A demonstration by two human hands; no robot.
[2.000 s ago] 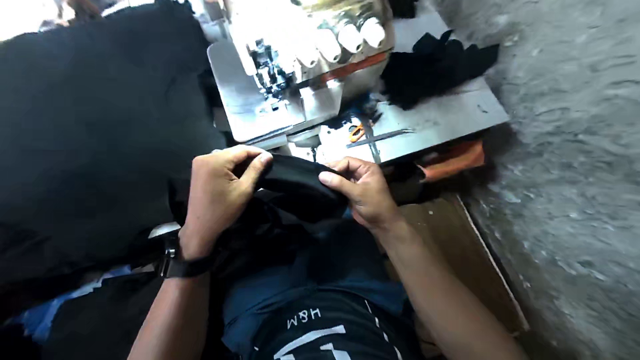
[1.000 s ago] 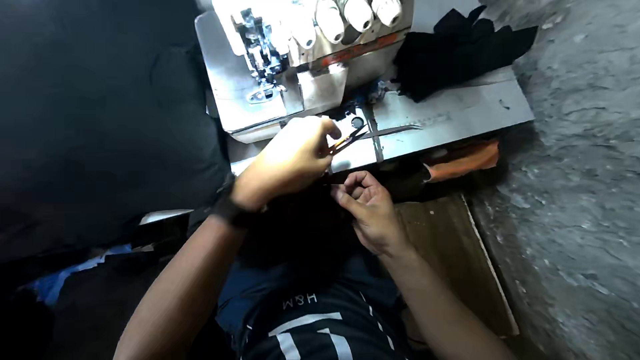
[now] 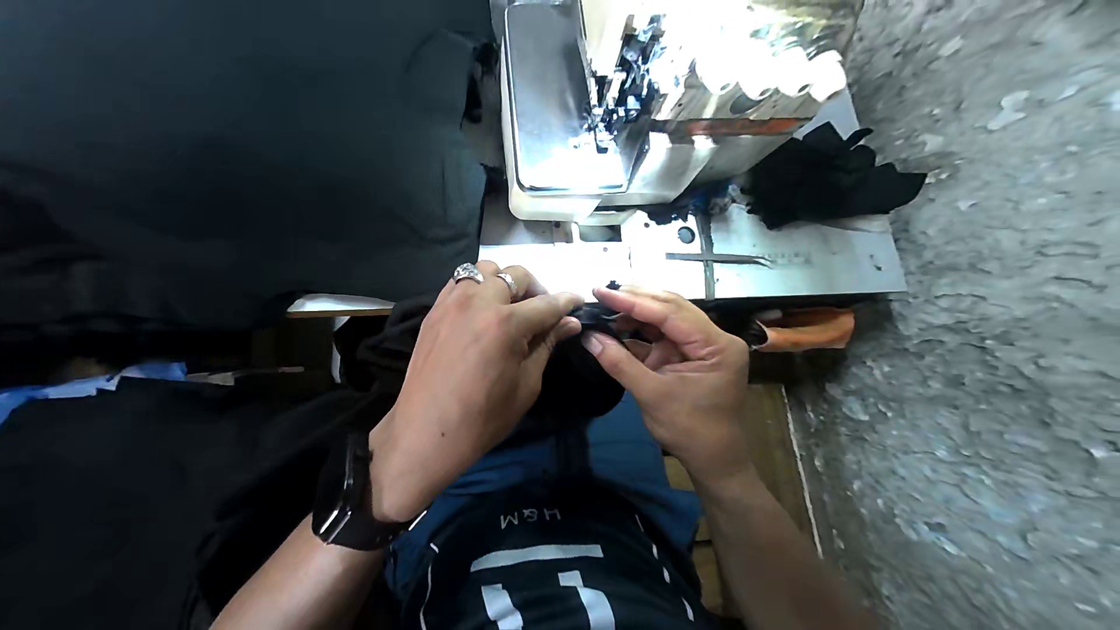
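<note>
Black fabric (image 3: 577,376) is pinched between my two hands, just in front of the edge of the sewing machine's table. My left hand (image 3: 481,350), with rings and a black wristwatch, grips it from the left between thumb and forefinger. My right hand (image 3: 687,372) holds the same fabric from the right, its fingertips close to the left ones. Behind them stands an overlock sewing machine (image 3: 569,96) with a lit needle area and white thread cones. Metal tweezers (image 3: 722,259) lie on the machine table (image 3: 805,271). The fabric's lower part hangs in shadow.
Large dark cloth (image 3: 236,157) covers the left side. A crumpled black cloth (image 3: 822,179) lies at the table's right end, near a rough wall (image 3: 1006,315). An orange item (image 3: 805,331) sits beneath the table edge. More dark cloth (image 3: 114,490) is piled at lower left.
A second ago my left hand was over the machine table with orange-handled scissors; now it is back at the fabric beside my right hand. The scissors are out of sight.
</note>
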